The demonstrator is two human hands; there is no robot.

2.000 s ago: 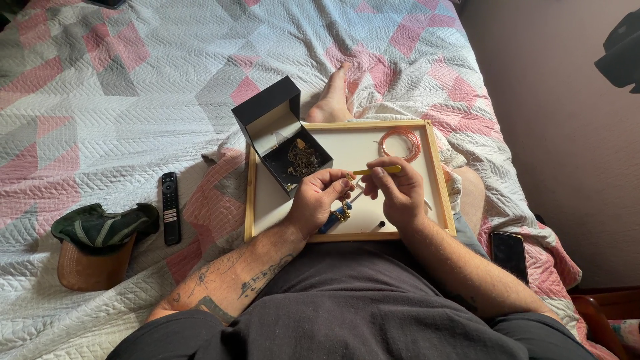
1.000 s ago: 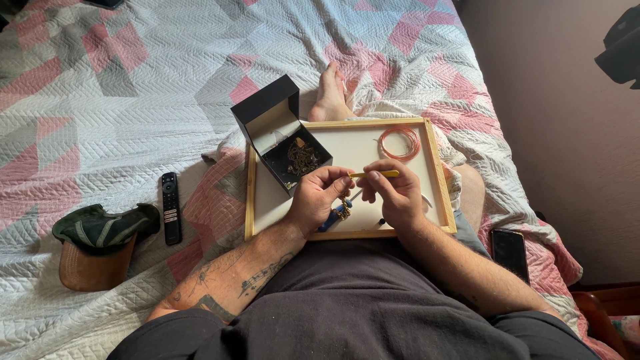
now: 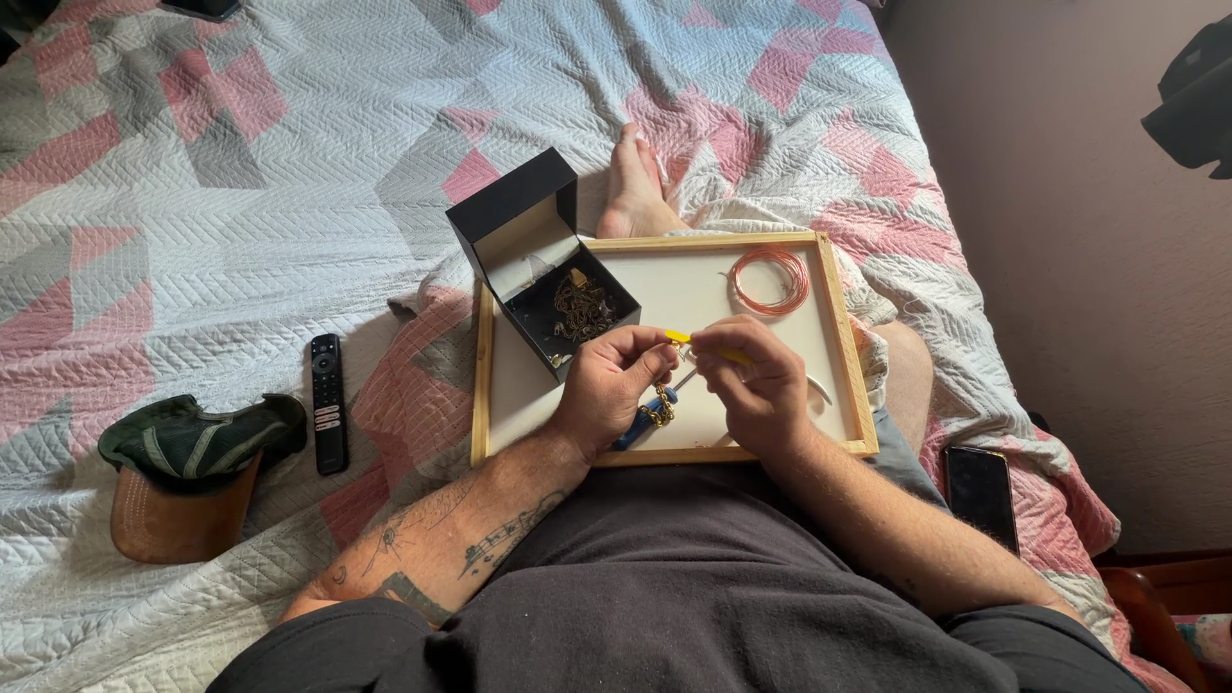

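Over the wood-framed white tray [image 3: 859, 385], my left hand [image 3: 616, 385] pinches a small gold-coloured piece [image 3: 680, 346] in its fingertips. My right hand [image 3: 756, 380] grips a slim yellow tool [image 3: 731, 355], whose tip meets that piece; its exact kind cannot be told. A gold-coloured chain [image 3: 660, 408] hangs under my left fingers, over a blue-handled screwdriver [image 3: 632, 429] on the tray. The open black box [image 3: 515, 207] at the tray's left holds tangled chains [image 3: 583, 306]. A coil of copper-coloured wire [image 3: 799, 281] lies at the tray's upper right.
A white curved item [image 3: 820, 390] lies right of my right hand. On the quilt [image 3: 318, 173] at left are a remote control [image 3: 328, 404] and a cap [image 3: 183, 510]. A smartphone [image 3: 980, 496] lies at right. A bare foot [image 3: 635, 192] shows beyond the tray.
The yellow tool has tilted between my hands, and my right fingers have closed further around it. My left hand stays in nearly the same place.
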